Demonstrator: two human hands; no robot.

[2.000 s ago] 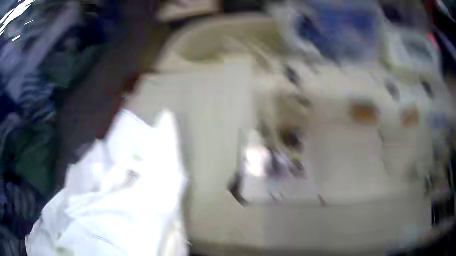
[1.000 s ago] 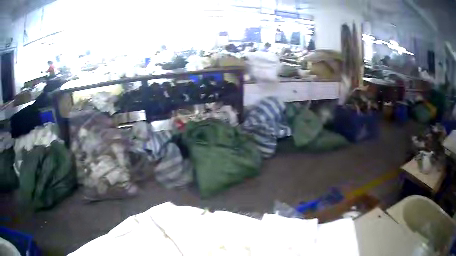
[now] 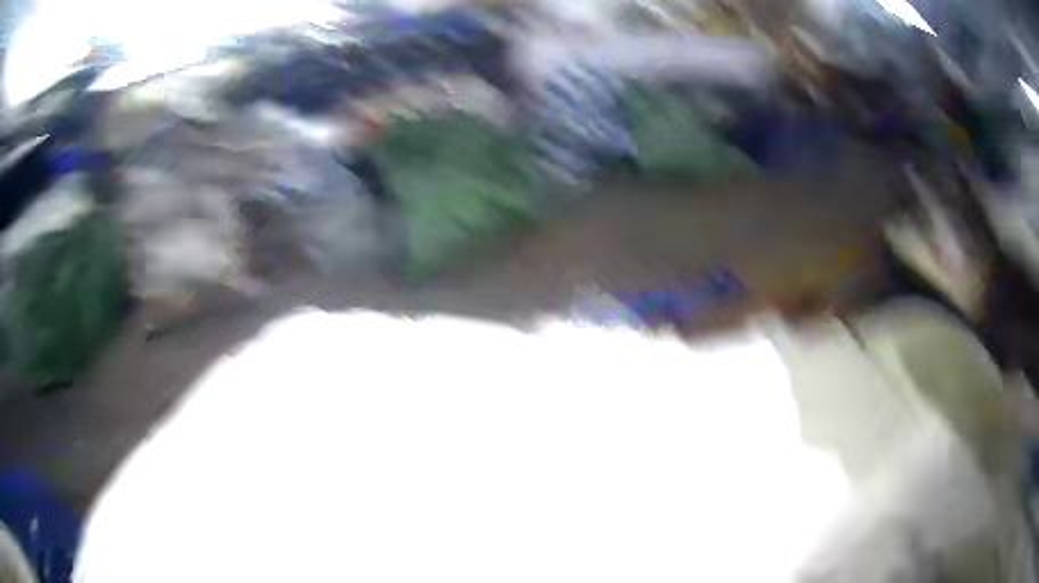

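Observation:
A large white garment piece [image 3: 479, 456] fills the lower middle of the head view. It is overexposed and blurred, so no stitching or seams show on it. Its right side lies against the cream machine table [image 3: 832, 387]. A greyish-white blurred shape lies at the lower right; I cannot tell what it is. Neither my left hand nor my right hand can be made out. Any hand under or behind the cloth is hidden.
A cream built-in tray [image 3: 951, 370] is at the right. Beyond the cloth is the grey-brown floor [image 3: 684, 228] with green sacks [image 3: 456, 188], a striped sack [image 3: 581, 120] and a blue item [image 3: 684, 298]. Another green sack [image 3: 68, 296] stands at the left.
The view has swung from the sewing machine to the floor and sacks, then tilted down. The white cloth now fills more of the lower picture and reaches higher.

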